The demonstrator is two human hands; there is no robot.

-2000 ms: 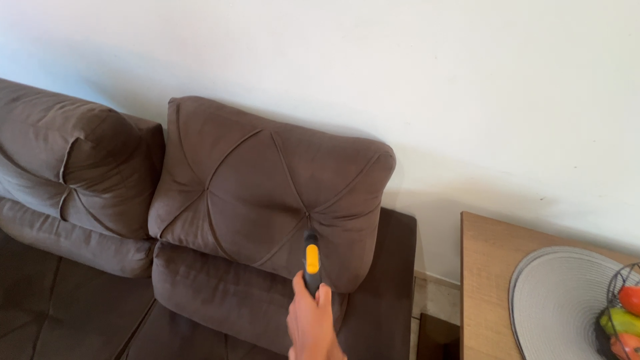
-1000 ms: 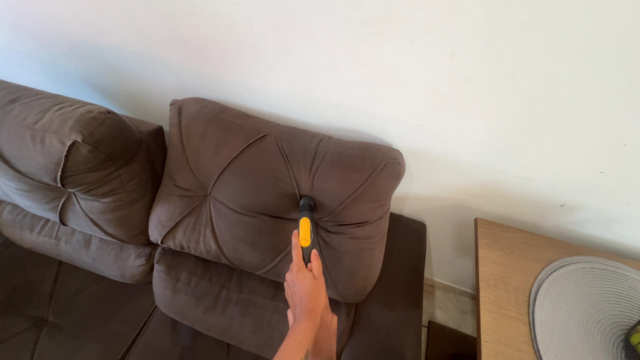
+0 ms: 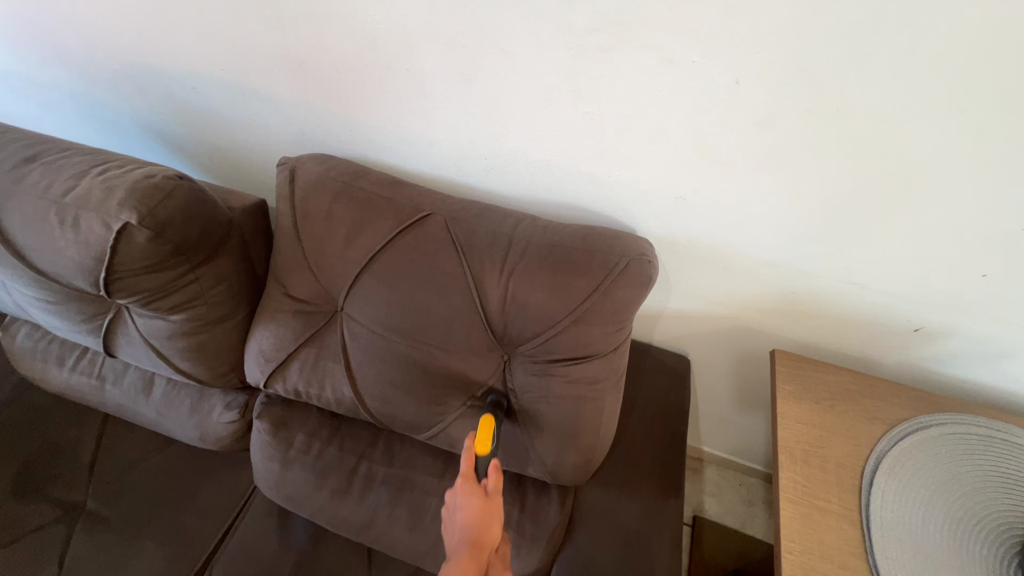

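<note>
My left hand (image 3: 472,512), at the bottom centre, grips the black handle of a handheld tool with a yellow panel (image 3: 485,434). One finger lies along its left side and another digit along its right. The tool's dark round head (image 3: 496,400) touches the lower right part of a brown tufted sofa back cushion (image 3: 400,280), just below a tuft. More skin shows behind the lower right of this hand, perhaps my right hand or wrist (image 3: 502,556); mostly hidden, its grip cannot be made out.
A second back cushion (image 3: 184,264) stands to the left. Below are a lower cushion (image 3: 344,472) and the dark seat (image 3: 48,480). The sofa leans along a white wall (image 3: 720,144). At right, a wooden table (image 3: 816,448) bears a round grey woven placemat (image 3: 944,496).
The tool's head has moved down the cushion from the right-hand tuft, where it pressed a second ago. The hand has moved down with it, still holding the tool.
</note>
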